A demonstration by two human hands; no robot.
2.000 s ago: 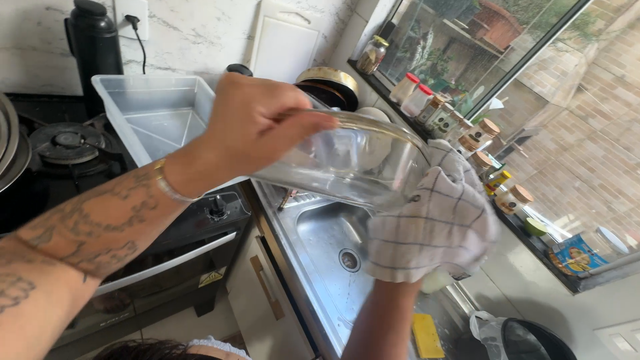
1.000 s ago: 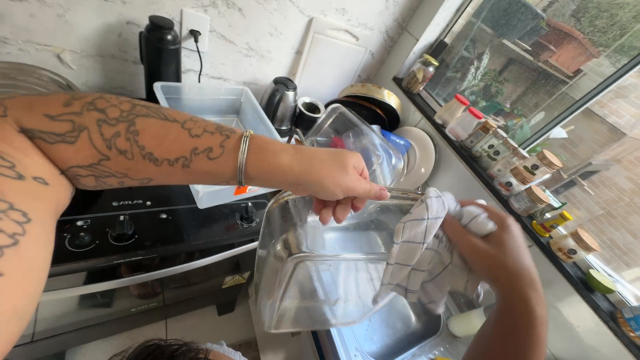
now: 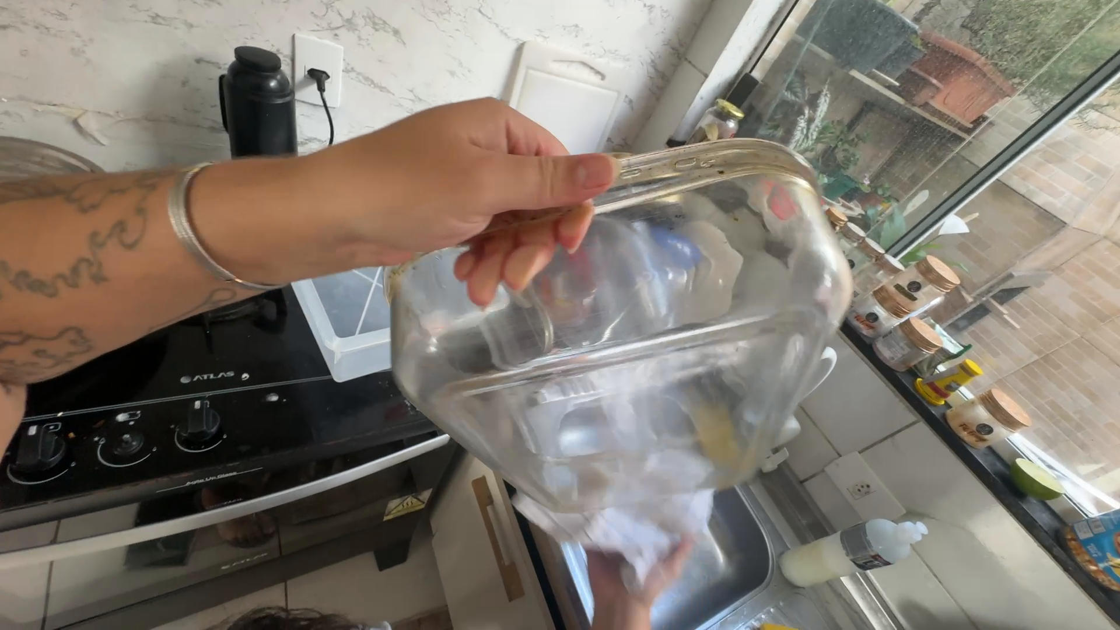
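My left hand point(image 3: 490, 192) grips the upper rim of a clear glass baking dish point(image 3: 612, 350), thumb outside and fingers curled under the rim. The dish is tilted up in front of me, above the sink point(image 3: 744, 542). Below it, my right hand point(image 3: 634, 582) holds a white cloth point(image 3: 621, 525) against the dish's lower side; part of the cloth shows through the glass. The cloth hides some of the right fingers.
On the left is a black stove point(image 3: 219, 376) with a translucent plastic tub point(image 3: 350, 332) and a black thermos point(image 3: 261, 105) behind. A plastic bottle point(image 3: 849, 551) stands by the sink. Jars with cork lids point(image 3: 989, 416) and half a lime point(image 3: 1037, 479) line the windowsill.
My right hand with the cloth has moved from the dish's right rim to its lower side. The dish has come up closer to the camera, still in my left hand.
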